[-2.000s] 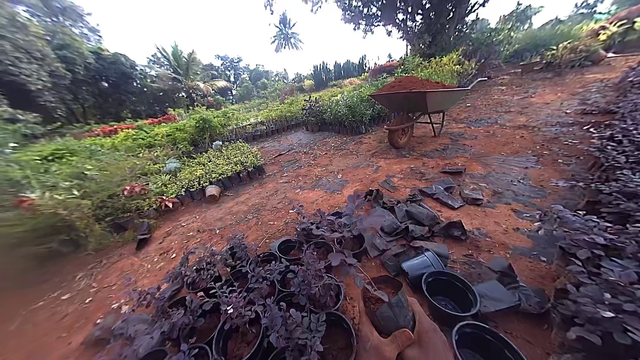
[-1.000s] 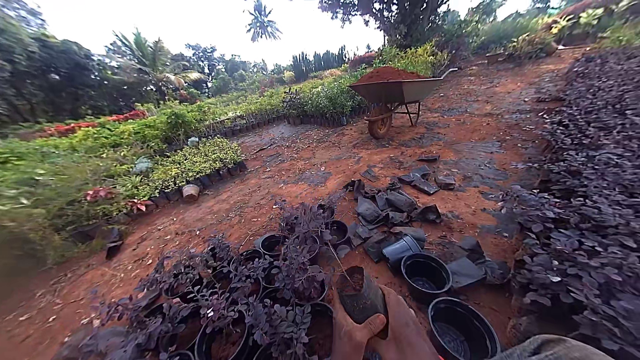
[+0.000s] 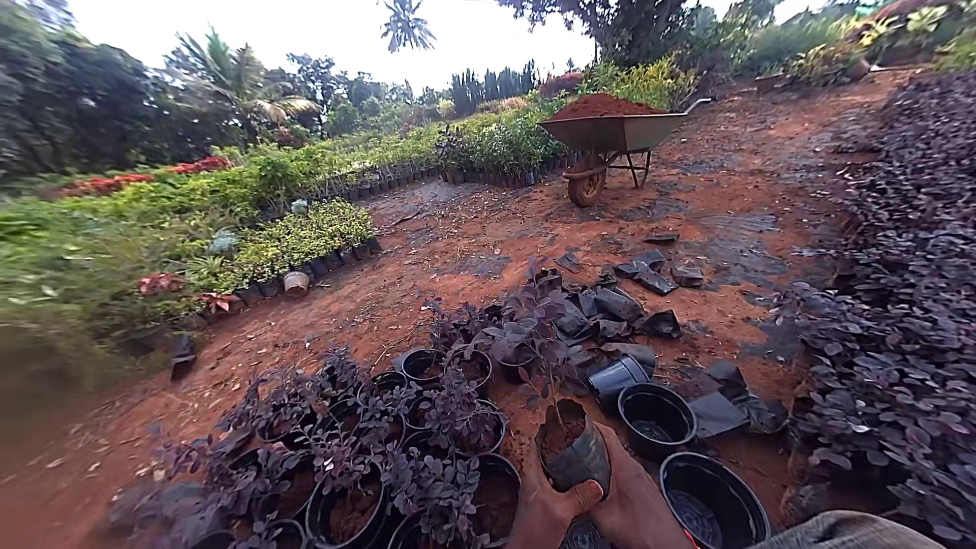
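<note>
A black plastic grow bag (image 3: 581, 460) of red soil, with a purple-leaved seedling (image 3: 543, 354) standing in it, is held between both hands low in the view. My left hand (image 3: 547, 503) closes on its left and front side, the thumb across the front. My right hand (image 3: 629, 492) wraps its right side. Just right of the hands stand two empty black plastic pots, one (image 3: 657, 418) behind the other (image 3: 714, 499). Another black pot (image 3: 618, 377) lies on its side behind them. To the left, several black pots (image 3: 347, 511) hold soil and purple-leaved plants.
Crumpled black grow bags (image 3: 610, 309) lie on the red soil ahead. A wheelbarrow (image 3: 625, 133) heaped with red soil stands farther back. Dense purple-leaved plants (image 3: 900, 366) line the right side, green potted plants (image 3: 305, 240) the left. My clothed knee (image 3: 846, 531) shows at bottom right.
Both hands stay around the grow bag throughout. The thumb of my left hand now lies across its front, lower than two seconds ago. The view has shifted somewhat to the right.
</note>
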